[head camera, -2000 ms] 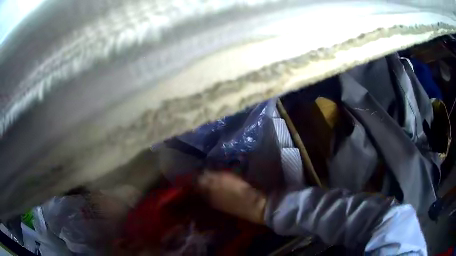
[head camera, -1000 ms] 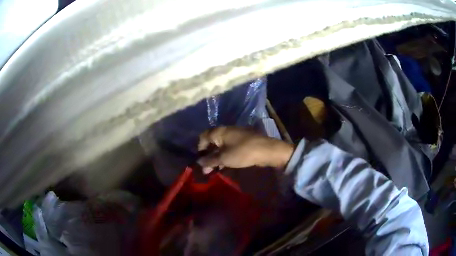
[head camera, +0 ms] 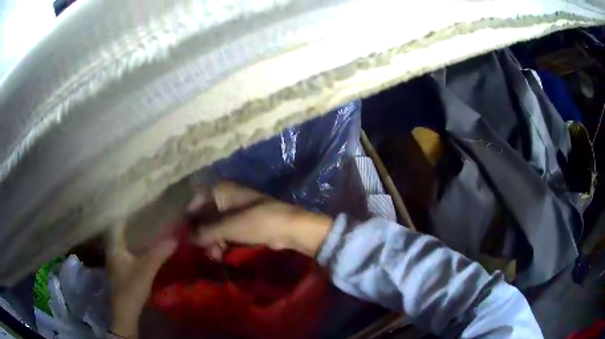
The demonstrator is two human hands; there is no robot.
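A shiny red plastic bag (head camera: 232, 298) lies low in the middle of the view, under the edge of the cloth-covered table. My right hand (head camera: 255, 222) reaches in from the right in a light blue-grey sleeve, with its fingers at the upper edge of the bag. My left hand (head camera: 136, 271) is at the bag's left side, blurred and partly shadowed, its fingertips near a raised red corner. Both hands appear to pinch the bag's top edge. The inside of the bag is dark.
The white table cover (head camera: 298, 73) with its frayed edge fills the top. Behind the hands is a bluish clear plastic bag (head camera: 318, 159). A carton edge (head camera: 388, 182) stands beside light ribbed pieces (head camera: 369, 179). Grey fabric (head camera: 504, 159) drapes at right. White plastic (head camera: 79, 291) lies at lower left.
My right hand has moved left and down to the bag's upper edge. My left hand now shows clearly at the bag's left side. The bag's top has shifted left.
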